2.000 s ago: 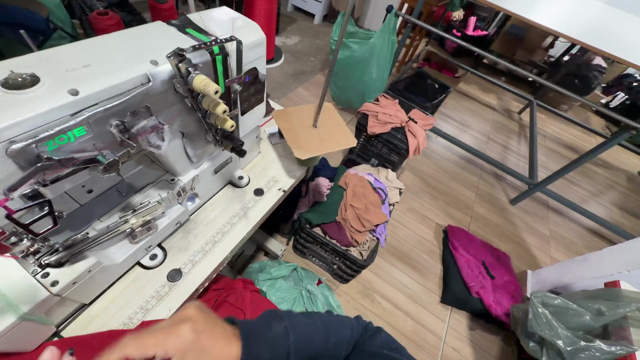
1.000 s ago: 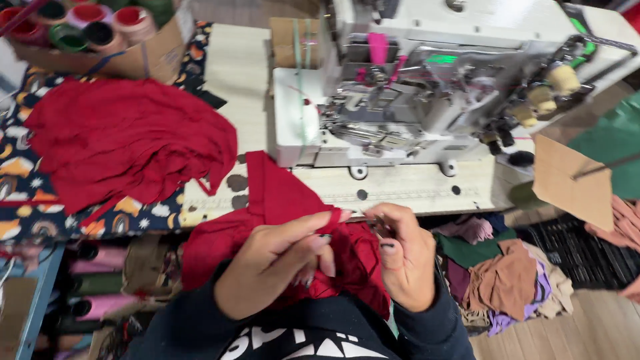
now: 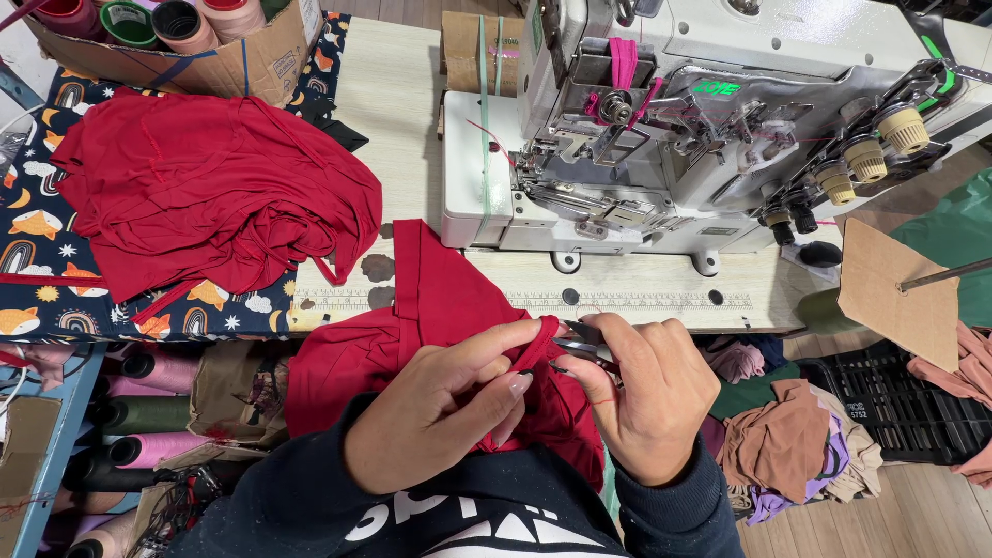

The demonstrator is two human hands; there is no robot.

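My left hand [image 3: 457, 387] pinches a narrow folded edge of a red fabric garment [image 3: 457, 298] between thumb and index finger. Small metal thread snips [image 3: 585, 345] are held in my right hand [image 3: 647, 387], their blades beside that pinched edge. The garment lies partly on the machine table's front edge and partly over my lap. Just beyond it stands a white industrial sewing machine [image 3: 713, 186] with loose red thread at its needle area. A heap of red garments [image 3: 217, 194] rests on a fox-patterned cloth [image 3: 35, 225] to the left.
A cardboard box [image 3: 225, 70] of thread cones stands at the back left, with more thread cones [image 3: 147, 415] below the table. At the right are a cardboard square [image 3: 899, 287] on a metal rod, a black plastic crate [image 3: 868, 411] and a pile of folded garments [image 3: 775, 438].
The view has swung from the machine's right side to the red garment. Since one second ago, the snips have come into plain sight in my right hand, beside the pinched edge.
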